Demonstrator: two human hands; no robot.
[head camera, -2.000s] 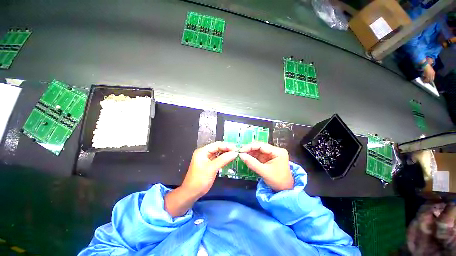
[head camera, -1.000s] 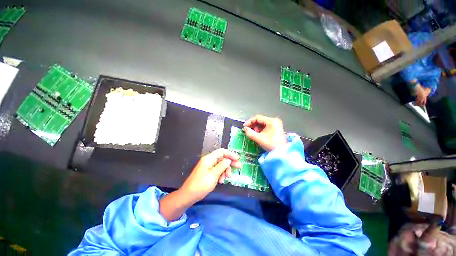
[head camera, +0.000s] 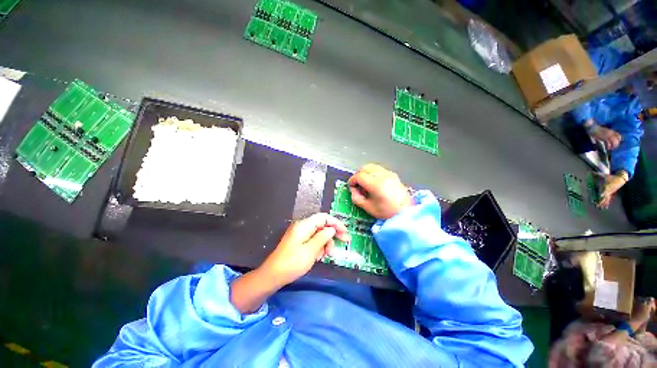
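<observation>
The green circuit board (head camera: 361, 248) lies on the black ledge in front of my body, partly covered by my hands. My right hand (head camera: 380, 192) is over its upper part, with thumb and fingertips together at the upper left edge; whether a part is between them is hidden. My left hand (head camera: 306, 246) is at the board's left side, thumb and forefinger close together; I cannot tell if they hold something. The bin of white components (head camera: 189, 164) stands to the left. The bin of black components (head camera: 479, 228) stands to the right, partly behind my right sleeve.
Spaced boards lie on the conveyor belt (head camera: 338, 79) beyond the ledge. A spare board (head camera: 74, 139) lies at the far left, another (head camera: 532, 253) right of the black bin. A cardboard box (head camera: 553, 72) and another person's hands (head camera: 609, 188) are across the belt.
From two seconds ago, my hands have parted; my right hand moved to the board's upper part. Over the last second both hands barely moved. The belt boards have shifted left in view.
</observation>
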